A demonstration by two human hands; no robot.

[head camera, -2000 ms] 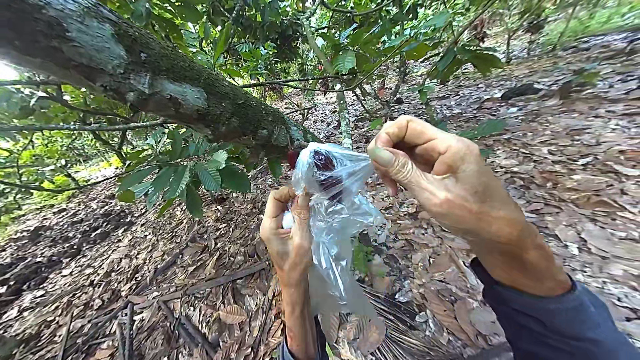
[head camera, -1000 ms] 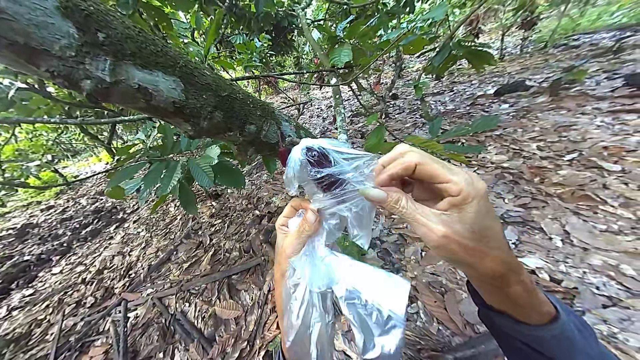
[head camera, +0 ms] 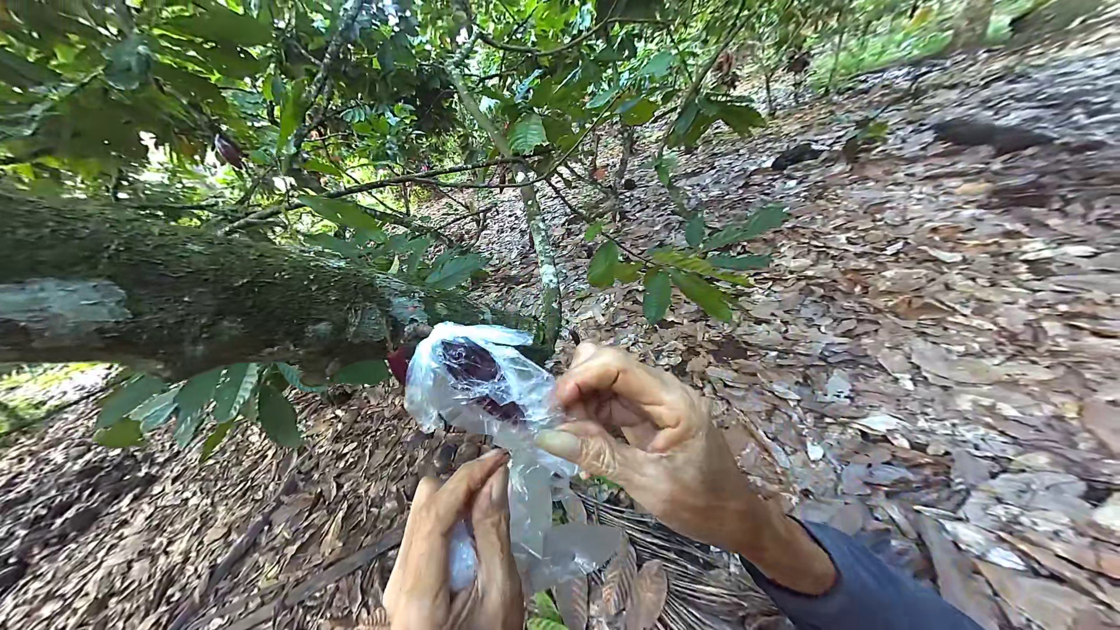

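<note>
A dark red cacao pod (head camera: 477, 372) hangs beside the mossy tree trunk (head camera: 219, 297), mostly inside a clear plastic bag (head camera: 430, 385). Its reddish stem end shows outside the plastic at the left. My right hand (head camera: 643, 437) pinches the bag's right side between thumb and index finger. Just below the pod, my left hand (head camera: 464, 542) has its thumb and fingertips together, with a bunch of clear plastic in its grasp. Loose plastic hangs down between and behind the hands.
The thick trunk crosses the left side, and a thin lichen-marked stem (head camera: 538, 236) rises behind the pod. Green leaves (head camera: 700, 280) stick out at centre right. Dry leaf litter (head camera: 875, 367) covers the sloping ground, with a fallen palm frond (head camera: 691, 569) below my right hand.
My left hand has moved lower, away from the pod. The loose plastic, spread wide to the right a second ago, now hangs more bunched. My right hand still grips the bag's right side.
</note>
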